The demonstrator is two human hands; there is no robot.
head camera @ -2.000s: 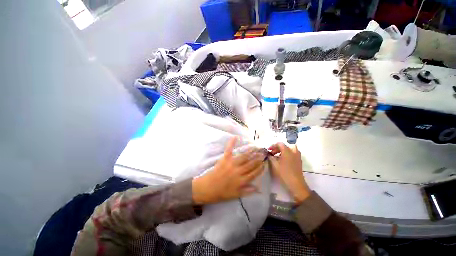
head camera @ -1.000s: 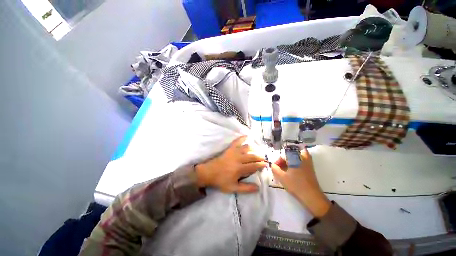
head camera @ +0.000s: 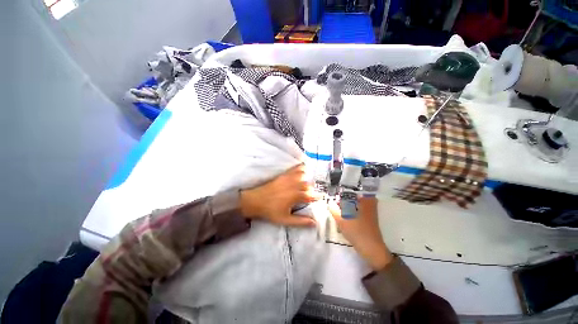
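The garment in progress (head camera: 234,149) spreads pale side up over the machine table and hangs off its front edge; checked cloth shows at its far end. My left hand (head camera: 279,197) lies on the pale cloth just left of the needle area, fingers towards it. My right hand (head camera: 360,226) is at the front right of the presser foot, its fingertips at the cloth edge, partly hidden by the machine head and glare. The white sewing machine (head camera: 374,130) has a blue stripe. Whether either hand pinches the cloth is hard to see.
A tartan scrap (head camera: 453,152) hangs over the machine head. A white thread cone (head camera: 535,76) and dark green cone (head camera: 449,71) stand behind. A flat black rectangle (head camera: 550,283) lies at the right edge. Cloth fills a blue bin (head camera: 147,109) at the back left. A navy pile (head camera: 41,288) is at lower left.
The view has shifted. Both hands have come closer to the needle area, and my right fingertips are now more hidden by the machine head. The pale cloth has moved up with them.
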